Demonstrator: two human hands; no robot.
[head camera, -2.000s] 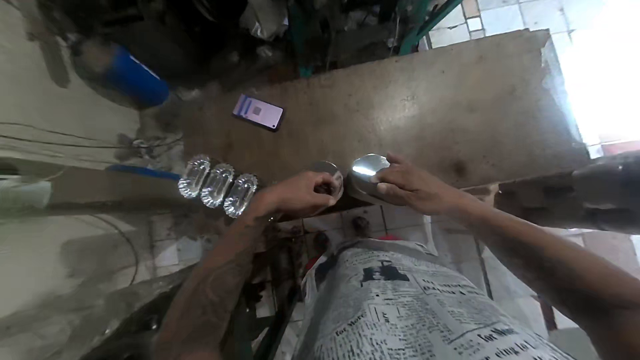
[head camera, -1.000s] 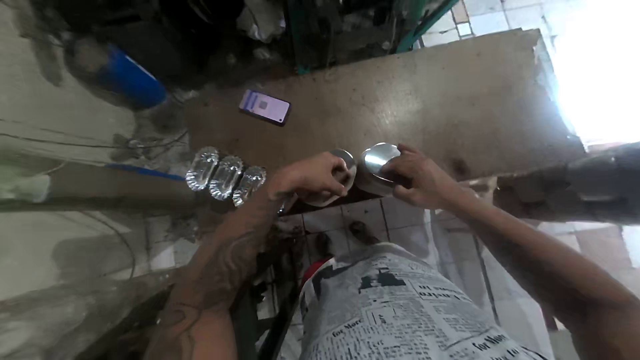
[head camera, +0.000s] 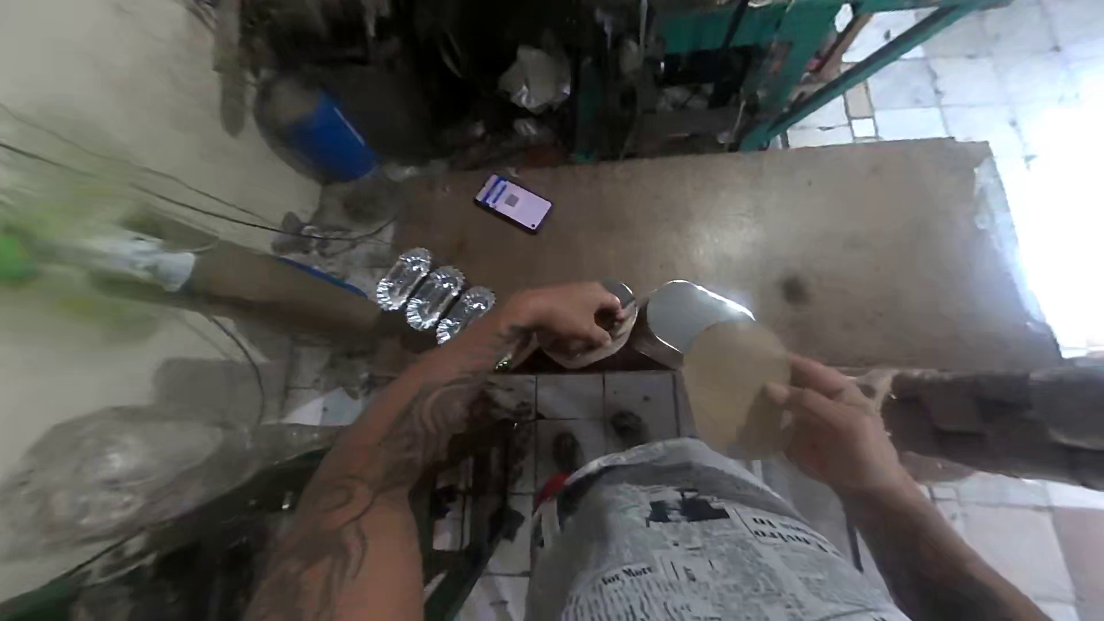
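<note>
My right hand (head camera: 832, 423) holds a thin, round, tan disc (head camera: 733, 384) by its right edge, near the table's front edge. Just beyond the disc, partly covered by it, is a stack of silver-faced pieces (head camera: 690, 312). My left hand (head camera: 573, 319) is at a second round stack (head camera: 628, 297) beside it, fingers curled over its top; whether they pinch a piece is hidden. Left of that hand lie three fluted foil trays, one at the far left (head camera: 404, 279), one in the middle (head camera: 435, 297) and one partly behind my forearm (head camera: 466, 314).
A phone (head camera: 513, 203) with a lit screen lies on the brown table (head camera: 862, 241). Behind the table stand a green metal frame (head camera: 785, 69) and a blue container (head camera: 328, 138). Cables run along the wall at left. A dark, rough bar (head camera: 1000, 423) is at the right.
My right hand has moved right and toward my body from the silver-faced stack, and the tan disc is now in it. My left hand remains at the other stack.
</note>
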